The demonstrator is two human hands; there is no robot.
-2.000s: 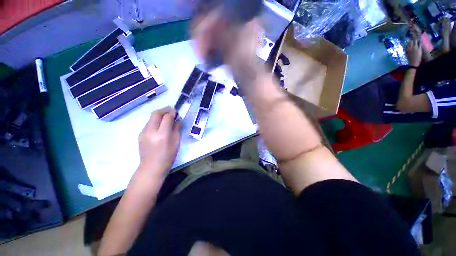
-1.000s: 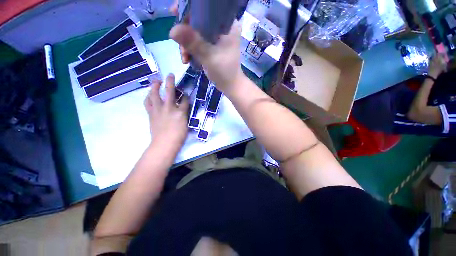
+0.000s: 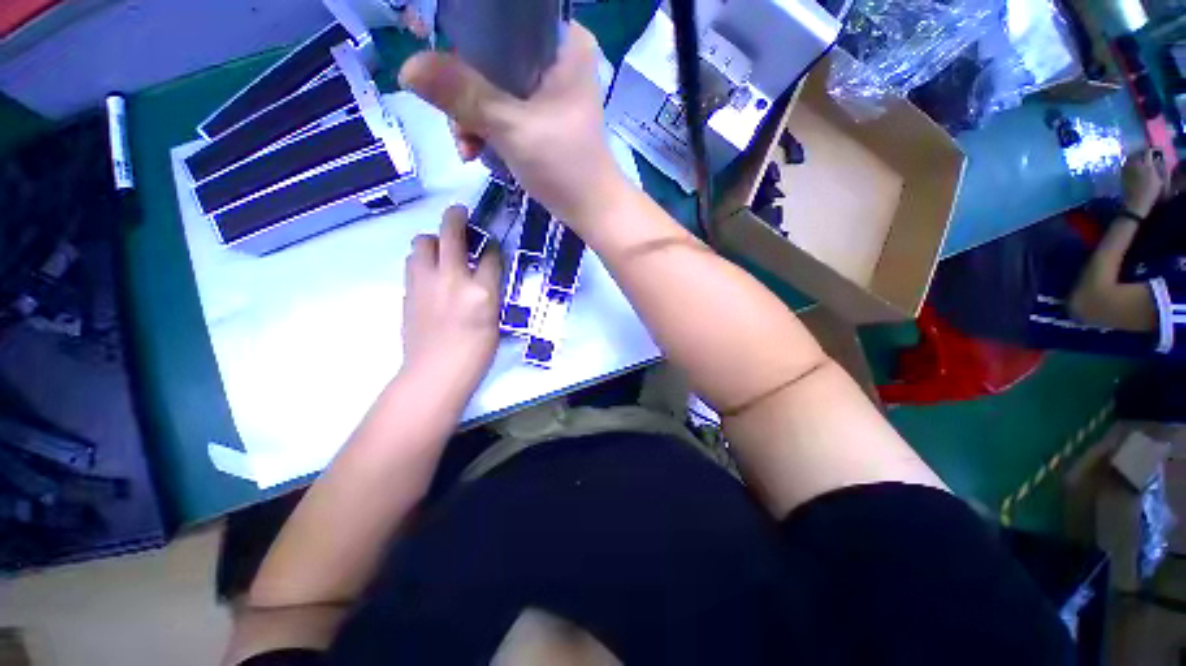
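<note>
My right hand (image 3: pixel 540 130) is wrapped around the thick grey electric screwdriver (image 3: pixel 505 39), whose top is cut off by the frame's upper edge. The tool's tip is hidden behind the hand. My left hand (image 3: pixel 451 289) rests on the white sheet with its fingers on a small dark housing unit (image 3: pixel 492 208), mostly hidden by both hands. Two narrow black-and-silver housing units (image 3: pixel 527 280) lie side by side just right of my left hand. Several larger black units with silver edges (image 3: pixel 302 177) lie fanned out at the sheet's upper left.
A small open carton (image 3: pixel 852 195) with black pieces stands right, beside the white screw feeder (image 3: pixel 709 78). A black cord (image 3: pixel 696 130) hangs before them. A black tray (image 3: pixel 65 390) and marker pen (image 3: pixel 120 141) are left. Another person's arm (image 3: pixel 1106 260) shows far right.
My left hand has moved from the near end of a narrow unit up and right onto the dark unit. The screwdriver, blurred earlier, is steadier, and a second narrow unit now shows beside the first.
</note>
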